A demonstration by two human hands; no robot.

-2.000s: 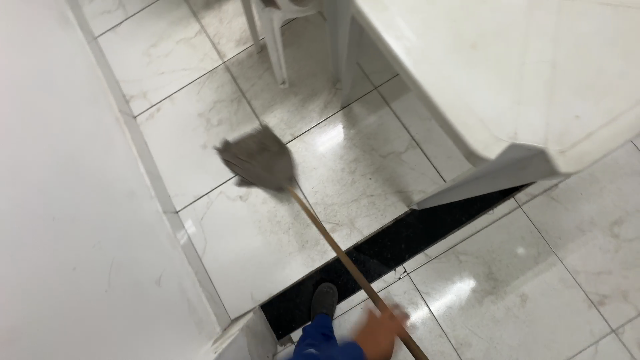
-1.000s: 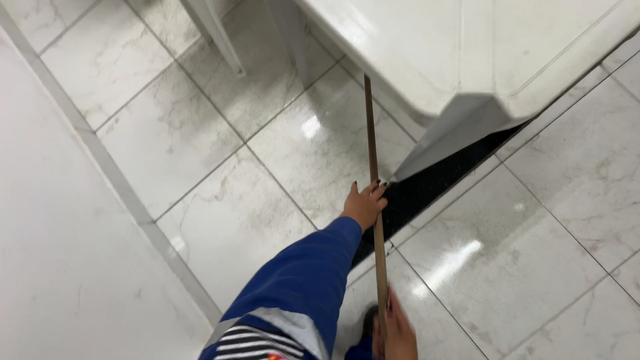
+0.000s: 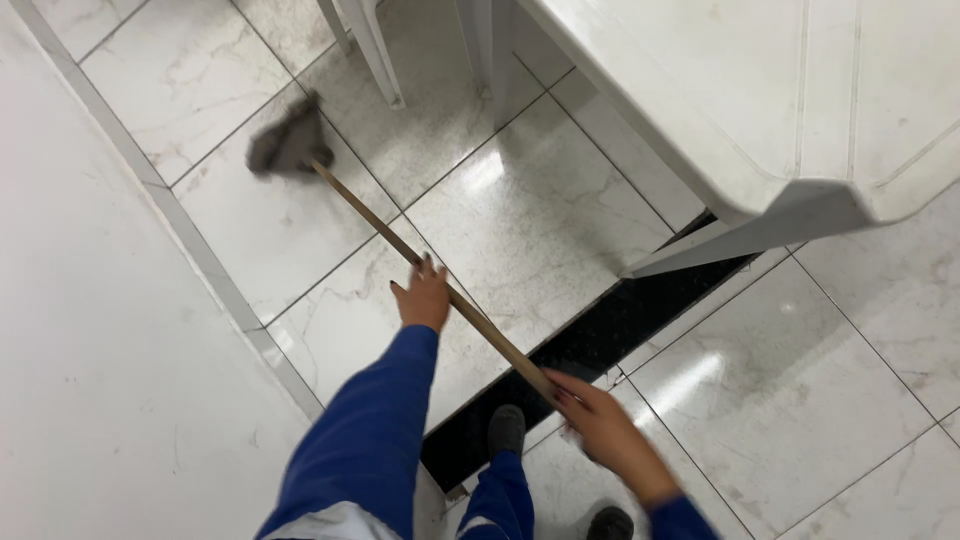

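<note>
A mop (image 3: 289,141) with a dark grey cloth head, blurred, lies over the white tiles at the upper left. Its wooden handle (image 3: 487,331) runs diagonally down to the right. Around the middle of the handle is my left hand (image 3: 424,298), its thumb apart from the fingers. My right hand (image 3: 592,420) grips the handle near its lower end.
A white plastic table (image 3: 750,90) stands at the upper right, its leg (image 3: 697,251) slanting to a black floor strip (image 3: 592,337). White chair legs (image 3: 375,56) are at the top. A white wall (image 3: 112,300) with a grey skirting borders the left.
The mop head, out of sight beside the table one second ago, is now at the upper left near the wall. My left hand has moved left with the handle.
</note>
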